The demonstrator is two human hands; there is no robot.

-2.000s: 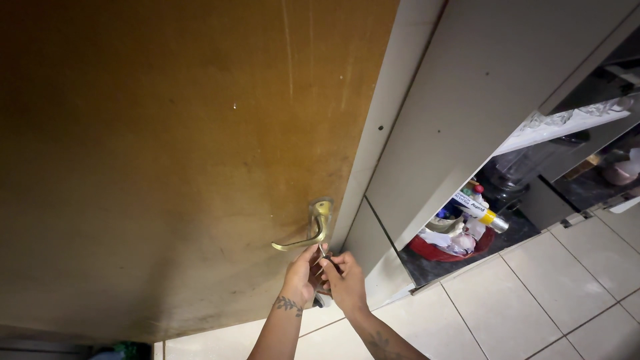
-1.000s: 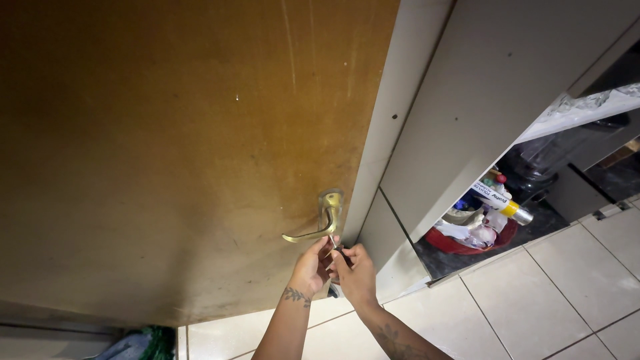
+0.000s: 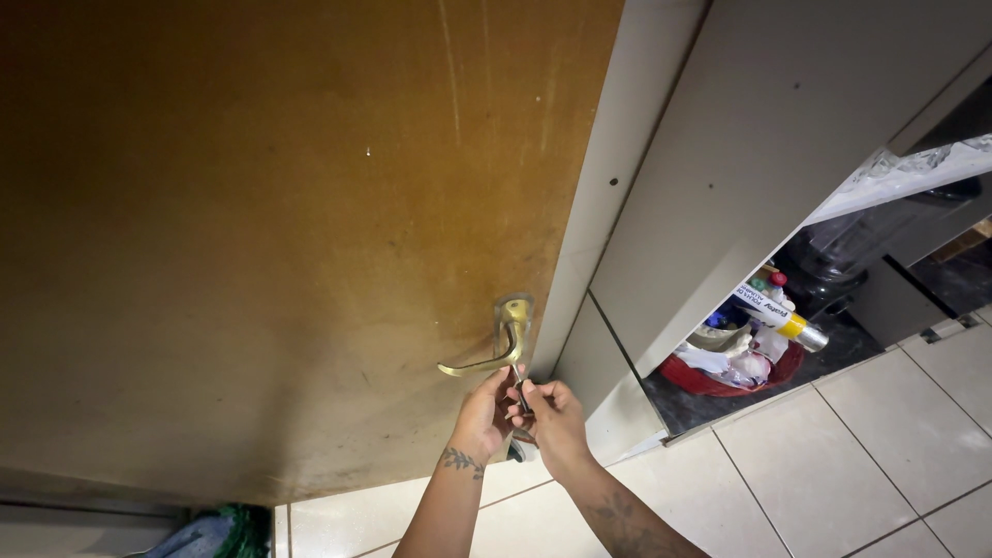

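Observation:
A brass lever door handle (image 3: 484, 363) on its backplate (image 3: 514, 314) is fixed near the edge of a brown wooden door (image 3: 310, 232). Just below the lever, my right hand (image 3: 559, 426) is closed on a small tool with a dark handle (image 3: 525, 399) and a thin metal shaft, which looks like a screwdriver. The shaft points up to the lower part of the backplate. My left hand (image 3: 482, 418) is beside it, fingertips at the shaft and the plate's lower end; whether it grips anything is hidden. The tool's tip is too small to make out.
Right of the door stand its pale frame (image 3: 612, 139) and a grey cabinet panel (image 3: 721, 155). On a dark shelf, a red basket (image 3: 701, 380) holds a foil roll box (image 3: 775, 314) and bags. Pale floor tiles (image 3: 759, 480) lie below. Green and blue fabric (image 3: 225, 535) shows at bottom left.
Both hands stay together just under the lever, with the small tool held there throughout. The view has shifted slightly.

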